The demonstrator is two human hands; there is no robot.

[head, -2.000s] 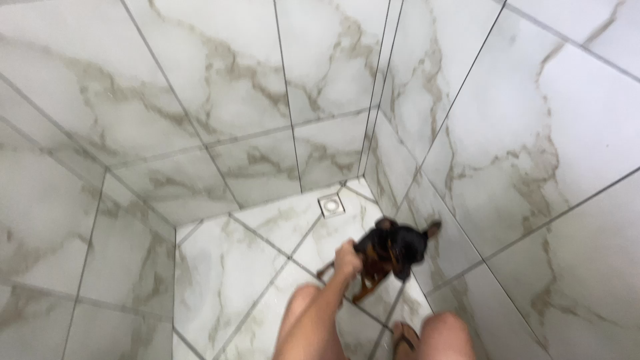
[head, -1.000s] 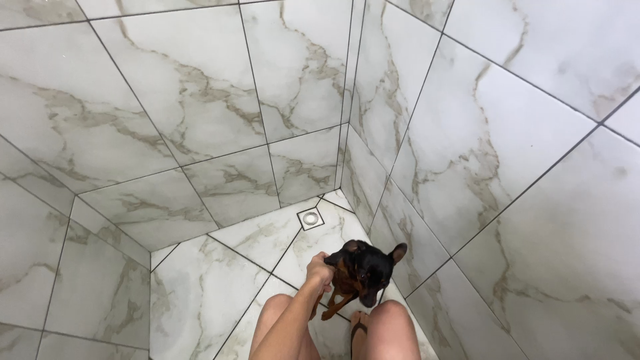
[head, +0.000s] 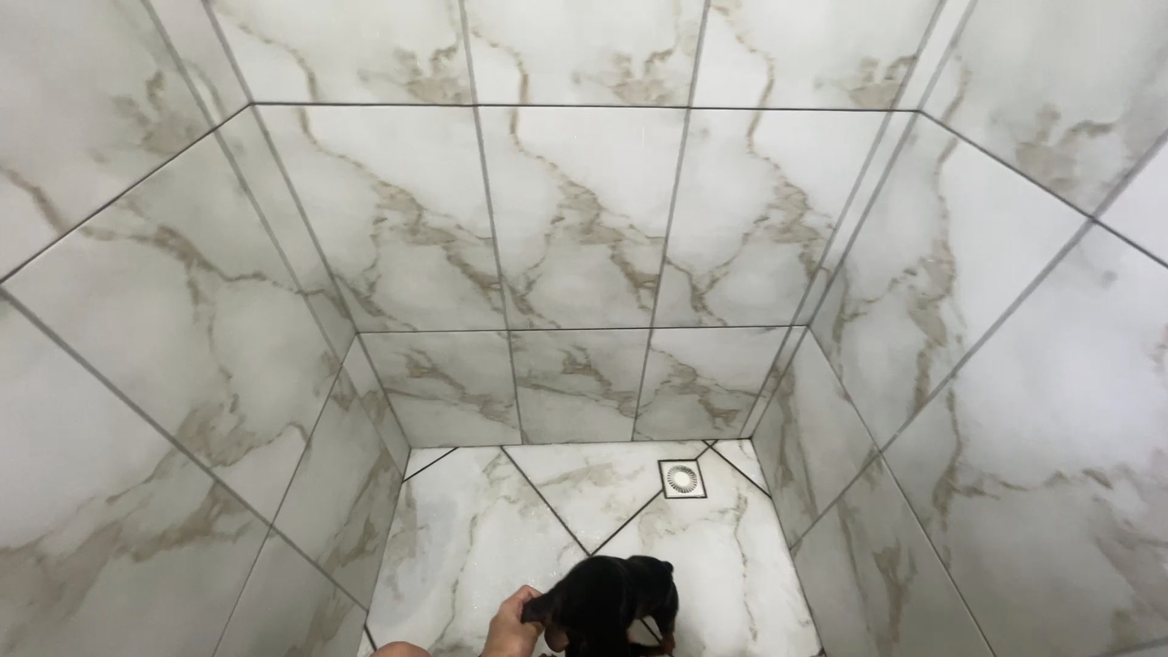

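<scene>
A small black dog with tan markings is on the tiled floor at the bottom centre, cut off by the frame's lower edge. My left hand is at the dog's left side in the picture, its fingers closed around a narrow dark part of the animal. Whether that part is an ear, the tail or a leg, I cannot tell. The dog's back and dark coat face the camera, and its face is not clearly visible. My right hand is out of view.
Marble-patterned tile walls enclose the floor on three sides. A square floor drain sits near the back right corner, beyond the dog. Part of my knee shows at the bottom edge.
The view has swung to face the back wall. The dog's raised ear and head, seen at its right before, no longer show clearly. My left hand was on the dog in the earlier frames too.
</scene>
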